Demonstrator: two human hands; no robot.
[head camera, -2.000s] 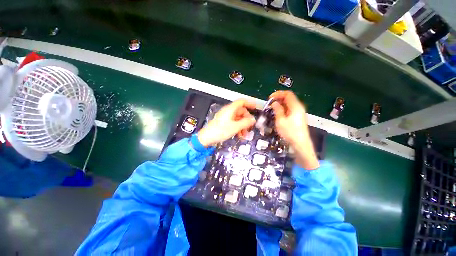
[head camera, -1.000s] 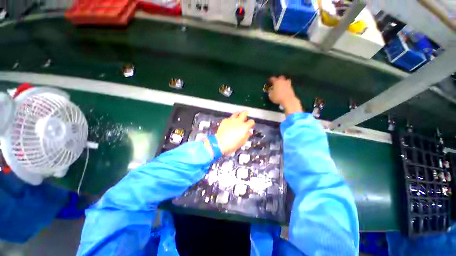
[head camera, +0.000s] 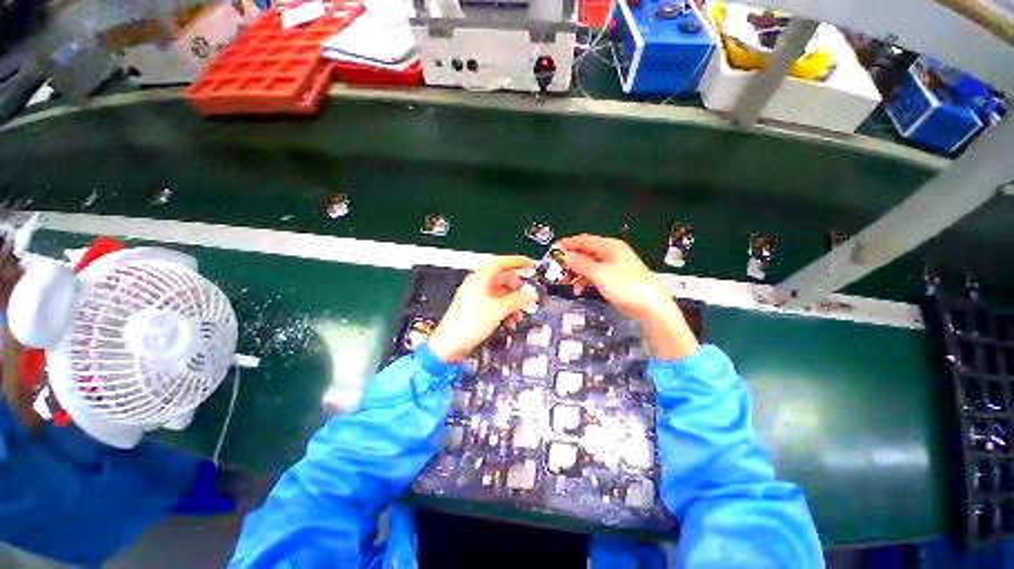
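My left hand (head camera: 486, 306) and my right hand (head camera: 619, 280) meet over the far edge of the black carrier tray (head camera: 489, 500). My right fingertips hold a small electronic unit (head camera: 555, 267). My left fingertips hold a pale tray part (head camera: 529, 291) close beside it; its far side is hidden by the fingers. Pale parts (head camera: 568, 383) stand in rows in the clear insert, under strong glare. One unit (head camera: 420, 330) sits in the tray's left-hand pocket.
The conveyor belt (head camera: 267, 167) beyond the metal rail (head camera: 300, 247) carries spaced units (head camera: 435, 226) and longer pieces (head camera: 759, 255). A white fan (head camera: 156, 333) stands left, a second pocket tray (head camera: 984, 411) far right. A slanted metal post (head camera: 878, 239) crosses the right side.
My right hand has come back from the belt with a unit. My left hand has lifted from the tray with a pale part. The hands are together again.
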